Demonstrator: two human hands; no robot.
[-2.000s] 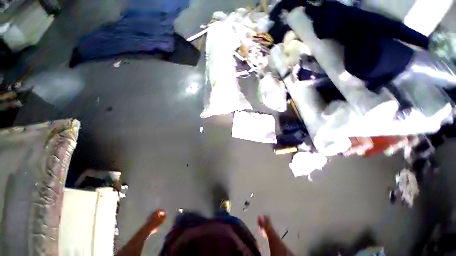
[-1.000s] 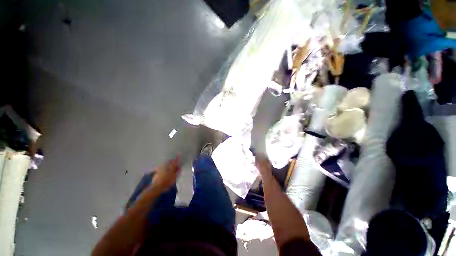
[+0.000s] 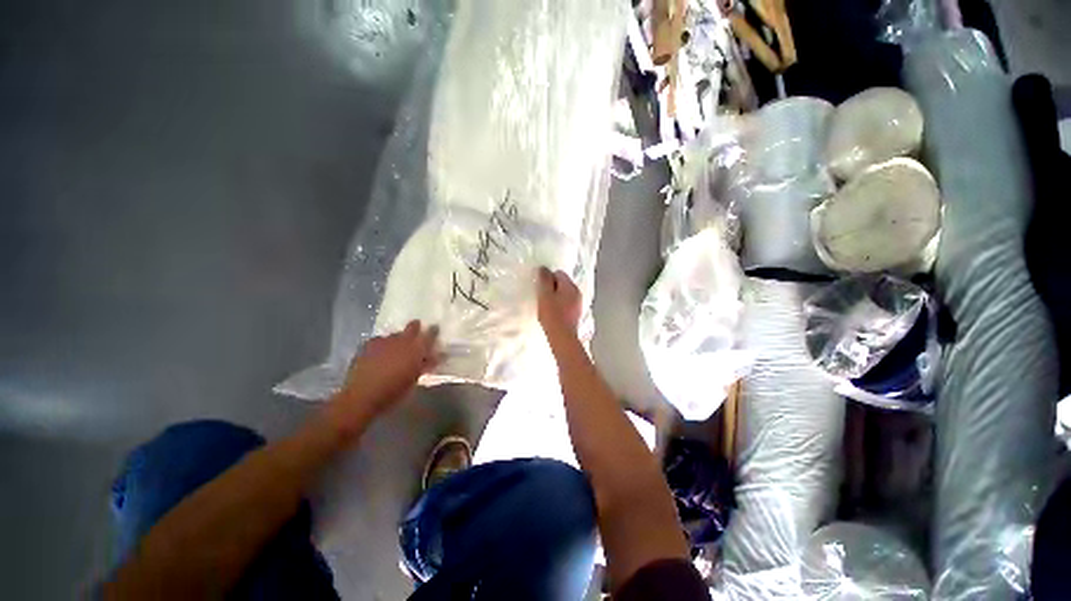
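A cream fabric roll (image 3: 517, 117) in clear plastic wrapping (image 3: 364, 282) lies on the floor in front of me, its near end towards my knees. Dark handwriting shows near that end. My left hand (image 3: 393, 362) is at the near left edge of the wrapped end, fingers bent on the plastic. My right hand (image 3: 560, 299) is at the right side of the same end, fingers curled against the plastic. The plastic is creased between the hands. Whether the fingers also grip the cloth is hidden.
Grey-wrapped rolls (image 3: 981, 235) lie on the right, with round cream roll ends (image 3: 878, 217) between them. A crumpled white plastic bag (image 3: 695, 323) lies beside the cream roll. Scraps and brown strips (image 3: 769, 33) lie at the top. Grey floor (image 3: 176, 211) is on the left.
I have come closer to the cream roll and bent lower over it. Both hands have moved from over the floor and the loose white plastic onto the roll's wrapped near end.
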